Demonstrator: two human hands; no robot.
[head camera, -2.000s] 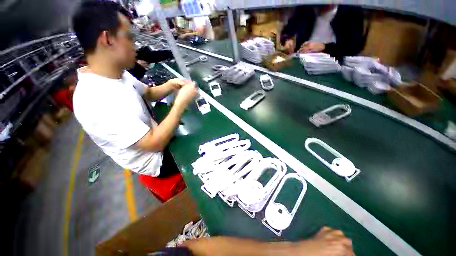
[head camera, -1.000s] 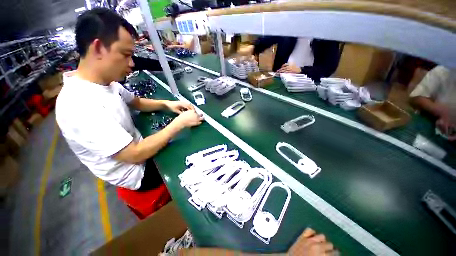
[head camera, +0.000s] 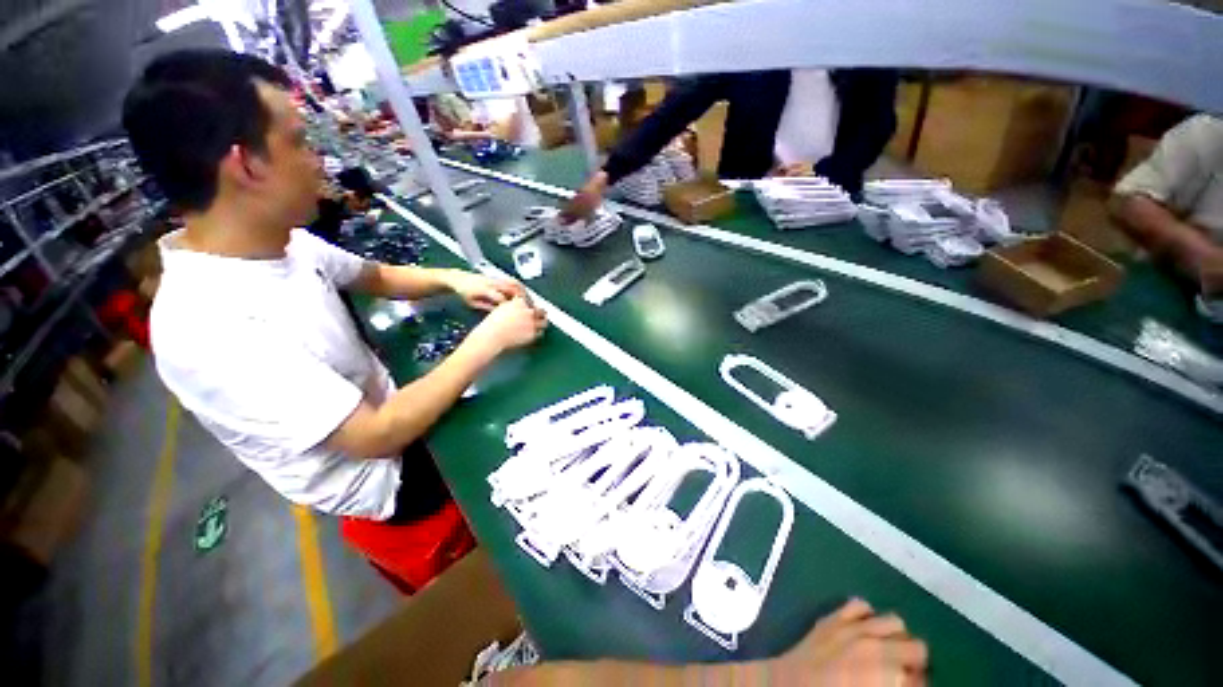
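Note:
A stack of overlapping white plastic frames (head camera: 604, 490) lies on the green bench left of the white strip. The nearest frame (head camera: 739, 564) lies at its right end, with its round disc towards me. My left hand (head camera: 858, 655) is at the bottom edge, right of the stack and not touching it. The hand is blurred and partly cut off, its fingers look curled, and I cannot tell whether it holds anything. My right hand is out of the picture.
Single white frames (head camera: 778, 396) lie on the green belt beyond the white strip (head camera: 858, 523). A worker in a white shirt (head camera: 255, 349) sits at left. A brown carton (head camera: 416, 631) is below the bench edge. Across the belt are workers, frame stacks and an open cardboard tray (head camera: 1053, 273).
The view has swung to the right and down. The dark-sleeved worker across the belt has reached an arm to the frames on the belt. My left hand stays near the bottom edge.

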